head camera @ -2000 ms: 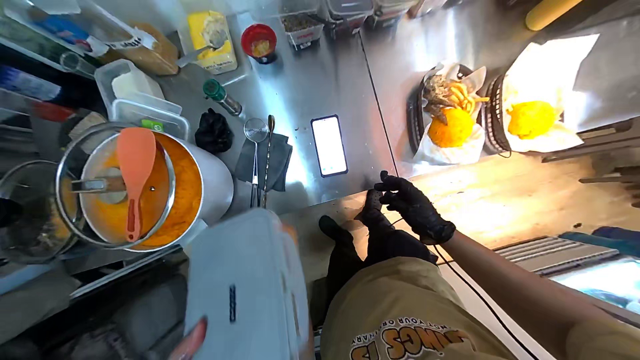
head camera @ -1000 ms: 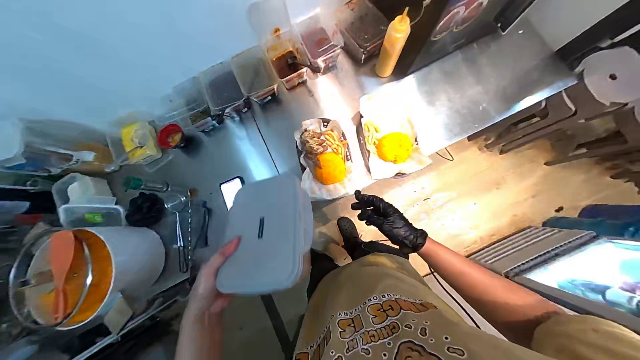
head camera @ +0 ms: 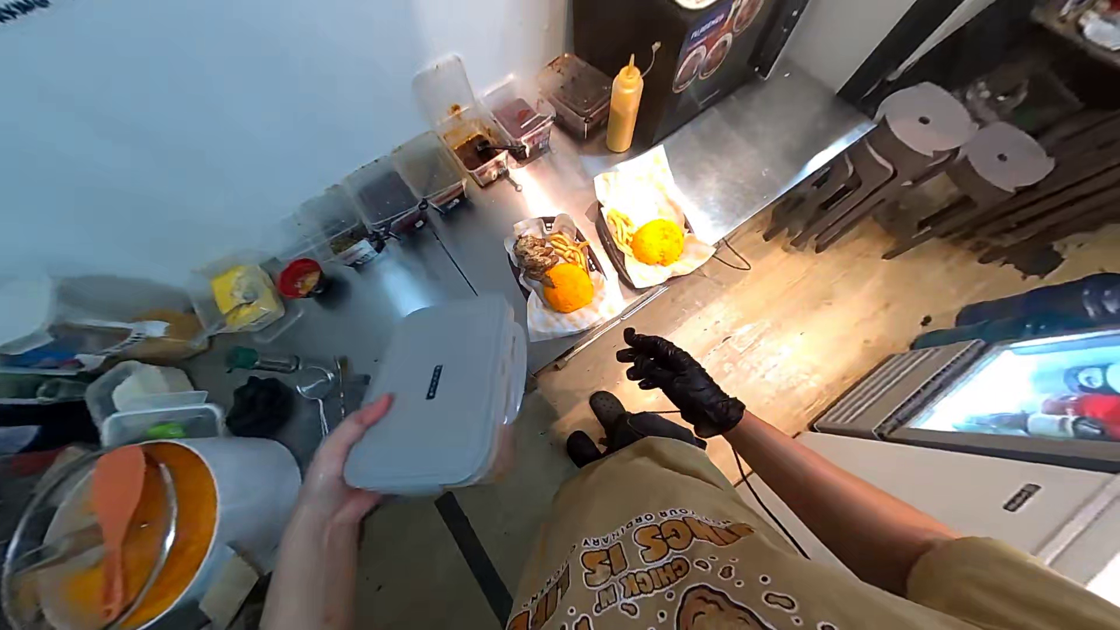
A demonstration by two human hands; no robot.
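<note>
My bare left hand (head camera: 346,459) grips the edge of a lidded plastic food container (head camera: 437,394) with a grey lid, held over the counter's edge. My right hand (head camera: 678,381), in a black glove, is held in the air with its fingers apart and nothing in them. Beyond it, two paper-lined baskets sit on the steel counter. The nearer basket (head camera: 560,328) holds browned meat, fries and a mound of orange rice (head camera: 569,288). The other basket (head camera: 652,271) holds fries and a similar orange mound (head camera: 658,241).
A large pot (head camera: 254,477) of orange food stands at the lower left with an orange spatula (head camera: 118,507) over it. Sauce tubs (head camera: 472,144) line the wall beside a yellow squeeze bottle (head camera: 625,109). A crumpled black glove (head camera: 260,406) lies near a whisk. Stools and a glass-topped fridge (head camera: 1015,402) are at right.
The left hand, only partly in view at first, now shows gripping the container, which has moved away from the pot. The right hand stays raised and empty. The view has swung toward the wall and right side.
</note>
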